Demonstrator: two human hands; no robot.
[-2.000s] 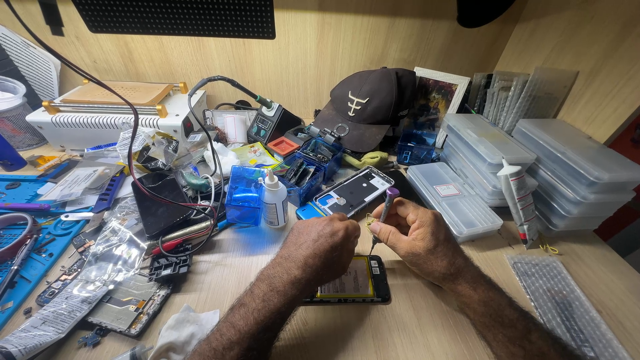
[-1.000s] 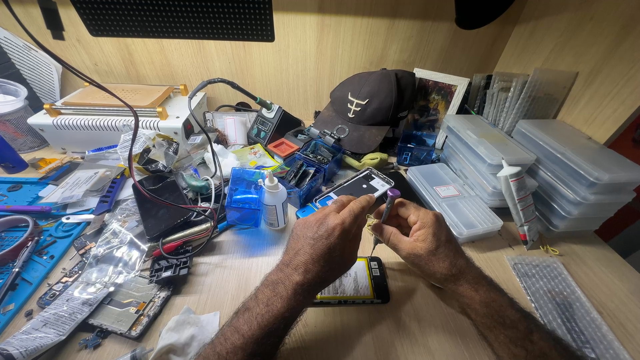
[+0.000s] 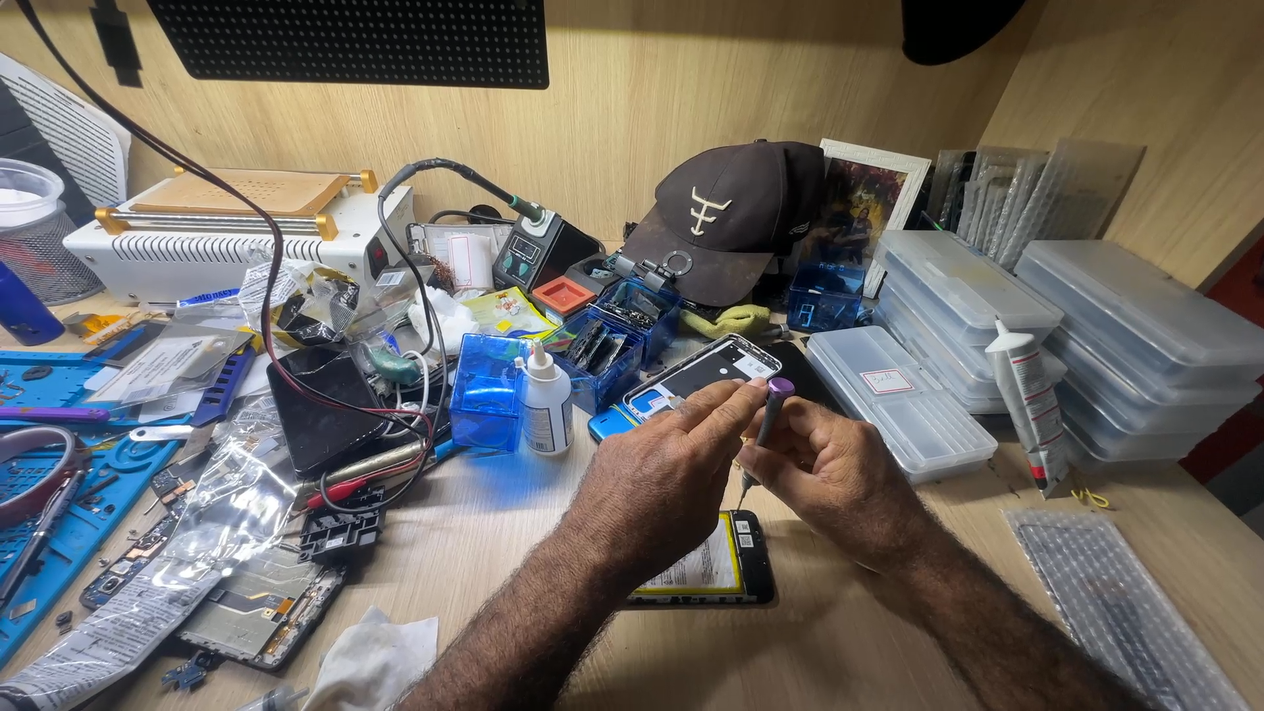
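A precision screwdriver (image 3: 767, 425) with a purple cap stands nearly upright, its tip at the upper edge of an opened smartphone (image 3: 755, 563) that lies on the table with its yellow-edged battery showing. The fingers of my right hand (image 3: 839, 474) are closed around the screwdriver's shaft. My left hand (image 3: 657, 474) reaches over the phone, its fingertips beside the purple cap; whether they touch it is unclear. Part of the phone is hidden beneath my left hand and wrist. Behind my hands lies a phone frame or back cover (image 3: 726, 360) with a blue part at its lower left.
A white dropper bottle (image 3: 546, 405) and blue plastic bins (image 3: 487, 390) stand left of my hands. Clear plastic cases (image 3: 899, 400) and a leaning tube (image 3: 1029, 405) are at right. Phone parts, plastic bags, cables (image 3: 272, 296) and a white cloth (image 3: 375, 657) crowd the left side.
My left hand has moved up and to the right, from beside the screwdriver over the phone to the screwdriver's cap. My right hand stays around the screwdriver.
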